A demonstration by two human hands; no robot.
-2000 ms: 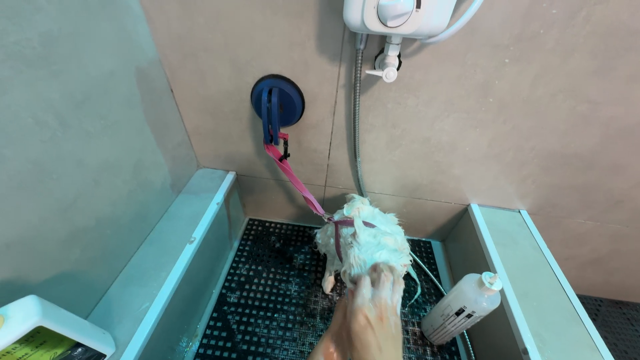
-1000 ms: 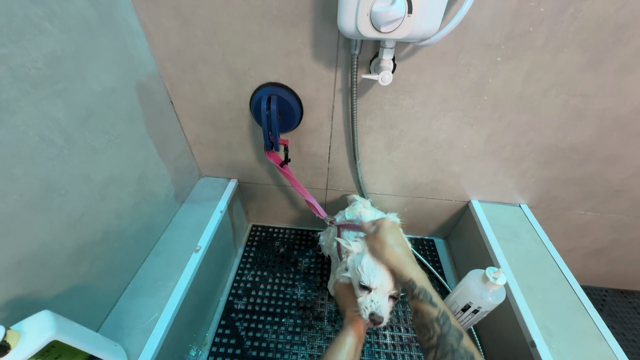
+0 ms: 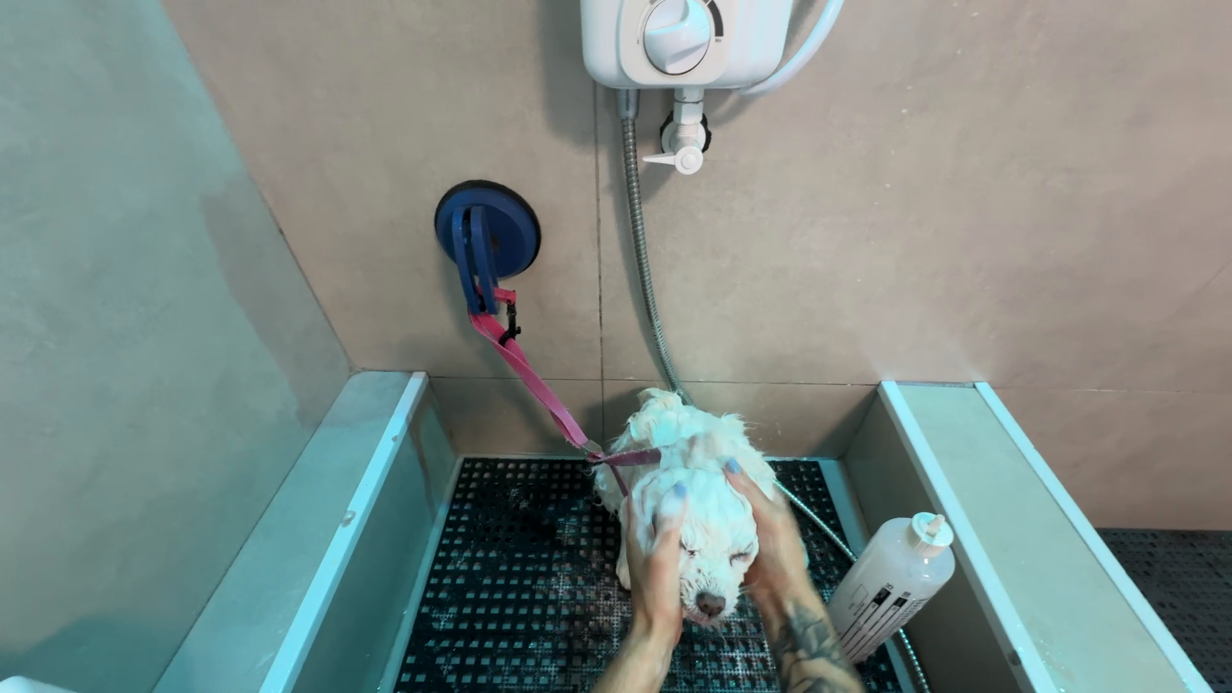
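A wet, lathered white dog (image 3: 708, 539) faces me on the black perforated mat (image 3: 510, 597), its eyes closed. My left hand (image 3: 657, 558) cups the side of its head at the left of the view, thumb on the fur by the brow. On the other side, my right hand (image 3: 773, 539), below which the forearm is tattooed, cups the head and cheek. Both hands' fingertips are partly hidden under the fur. A pink leash (image 3: 539, 385) runs from a blue suction-cup holder (image 3: 488, 231) on the wall to the strap around the dog's neck.
A translucent plastic bottle (image 3: 890, 587) with a white cap leans by the right tub wall (image 3: 1001, 520). Behind the dog, a metal shower hose (image 3: 640, 241) hangs from a white water heater (image 3: 688, 43). The left tub ledge (image 3: 327, 510) borders the mat.
Two seconds ago one hand was on the dog's back; now both hands cup its head. The dog's face, which was turned away, now points toward me. The right hand has moved down from the neck strap.
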